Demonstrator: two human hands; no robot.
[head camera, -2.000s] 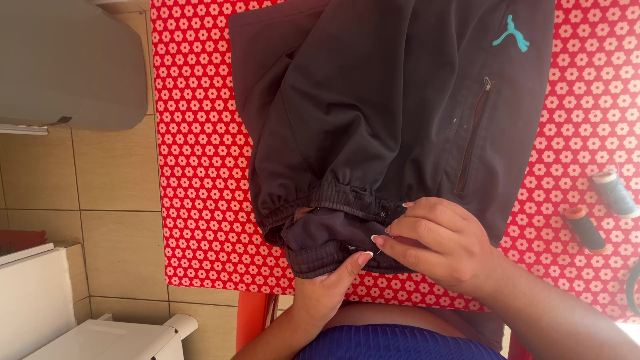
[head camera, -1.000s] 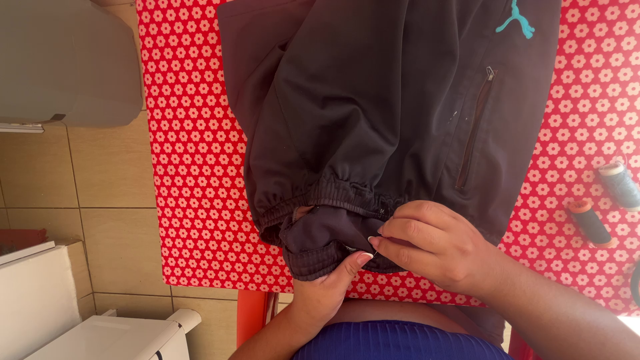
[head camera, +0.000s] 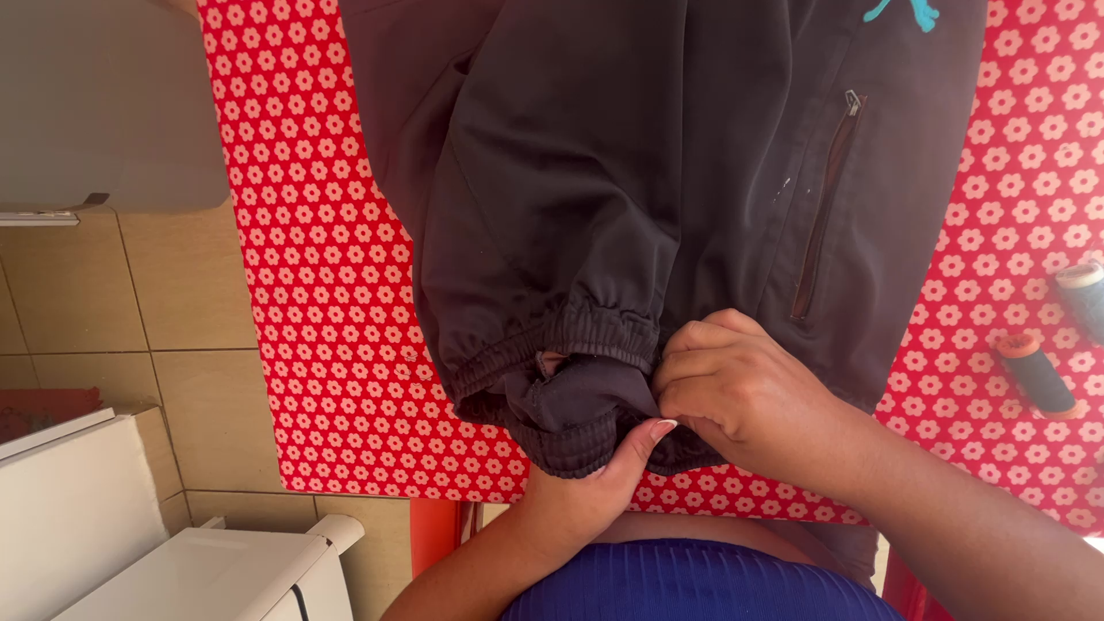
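A black garment (head camera: 586, 190) with a zippered pocket (head camera: 828, 207) and a turquoise logo lies over the table. Its gathered elastic edge (head camera: 569, 448) faces me. My left hand (head camera: 595, 492) reaches under that edge, its thumb on top and the other fingers hidden by the fabric. Just right of the thumb, my right hand (head camera: 733, 388) pinches the dark cloth at the opening with curled fingers. Whether a needle or thread is between the fingertips cannot be seen. To the right lie a spool of dark thread with orange ends (head camera: 1038, 378) and a paler spool (head camera: 1083, 302).
A red tablecloth with pink flowers (head camera: 328, 431) covers the table. A grey rounded object (head camera: 112, 103) stands at the upper left, above a tiled floor (head camera: 198, 285). White furniture or appliances (head camera: 207, 569) stand at the lower left. Red chair parts (head camera: 435, 535) show below the table edge.
My right hand has turned, its knuckles now more on top and its fingers more curled at the cloth. The left hand stays under the elastic edge.
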